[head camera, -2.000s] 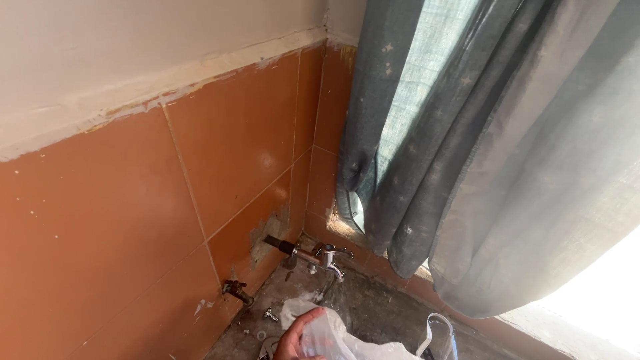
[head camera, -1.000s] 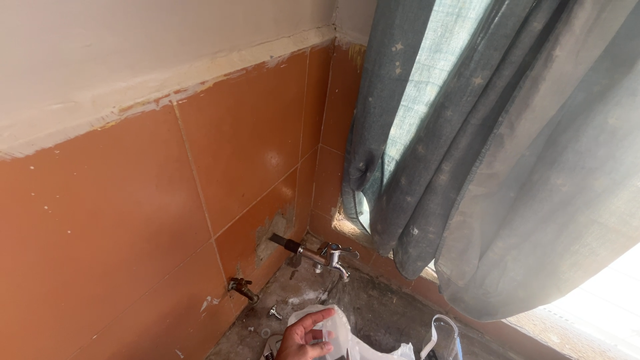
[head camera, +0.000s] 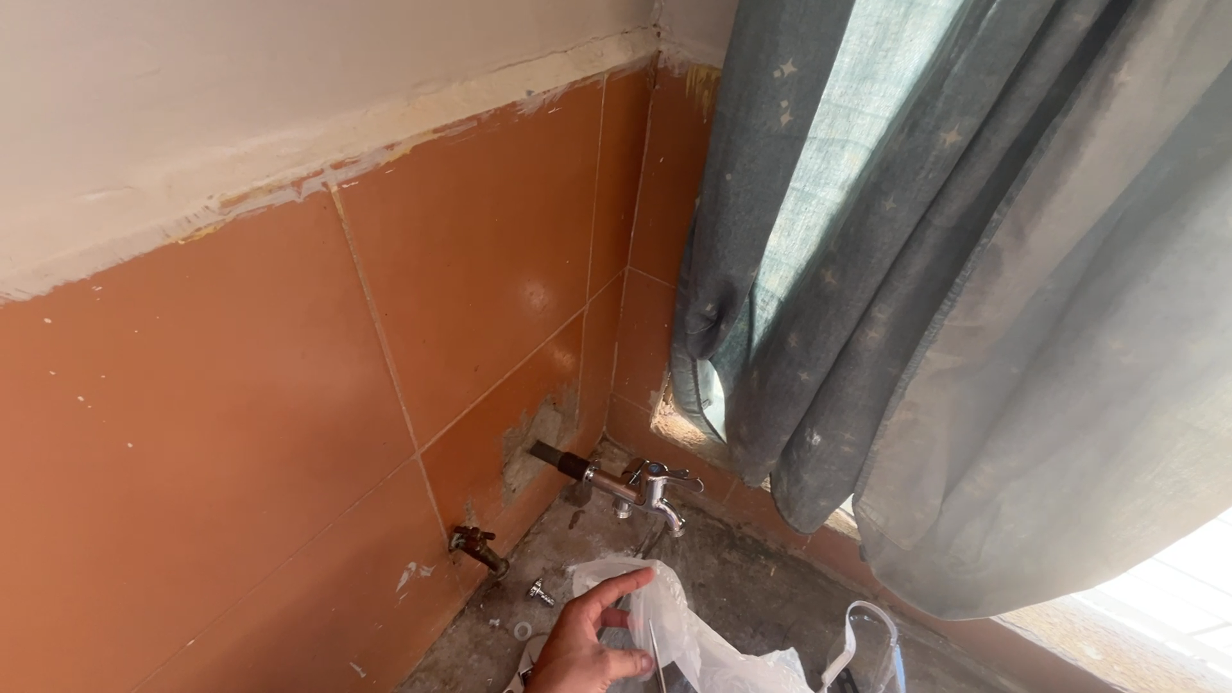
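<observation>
My left hand (head camera: 587, 640) reaches in from the bottom edge, its index finger and thumb apart, against a translucent white plastic bag (head camera: 707, 659). Whether its fingers grip the bag is unclear. A thin metal shaft (head camera: 657, 654) shows beside the thumb. Beyond the hand, a chrome double-outlet tap (head camera: 654, 491) sticks out on a pipe with a black sleeve (head camera: 558, 460) from the broken tile wall. Lower left of it is an old brass valve (head camera: 478, 549). A small chrome fitting (head camera: 541, 592) and a pale washer (head camera: 523, 630) lie left of the hand. My right hand is out of view.
Orange wall tiles (head camera: 491, 269) meet in a corner behind the tap. A grey-green curtain (head camera: 847, 337) hangs over the bright window at right, above the sill (head camera: 1068, 626). A clear looped strap or tube (head camera: 852, 640) stands up right of the bag on the grey surface (head camera: 741, 563).
My left hand has moved along the plastic bag, and its index finger and thumb are now spread apart. The taps and curtain stay as they were.
</observation>
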